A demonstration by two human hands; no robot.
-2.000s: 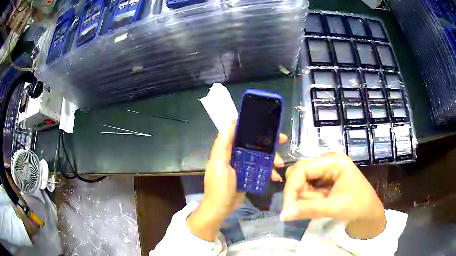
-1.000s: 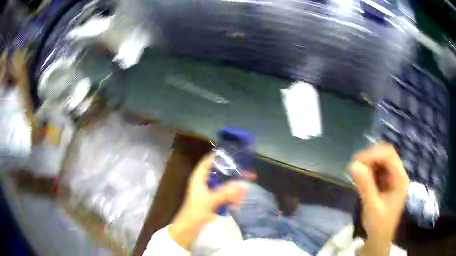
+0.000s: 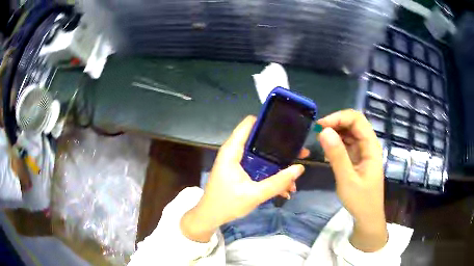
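Note:
A blue keypad phone (image 3: 283,130) is held in my left hand (image 3: 228,182), screen facing up and tilted, with my thumb across its keypad. My right hand (image 3: 356,161) is just right of the phone's screen. Its thumb and index finger pinch a small green piece (image 3: 317,127), close to the phone's right edge; whether it touches the phone I cannot tell. A white wipe (image 3: 270,79) lies on the bench behind the phone, partly hidden by it.
A tall stack of clear trays (image 3: 234,31) stands at the back. A tray of black-bordered lenses (image 3: 408,104) lies at right. Slim tweezers (image 3: 162,90) lie on the green bench. A small white fan (image 3: 35,109) and crinkled plastic (image 3: 99,192) are at left.
The phone, blurred and low a second ago, is now raised with its screen in view. My right hand has moved left to the phone, and a green piece now shows at its fingertips.

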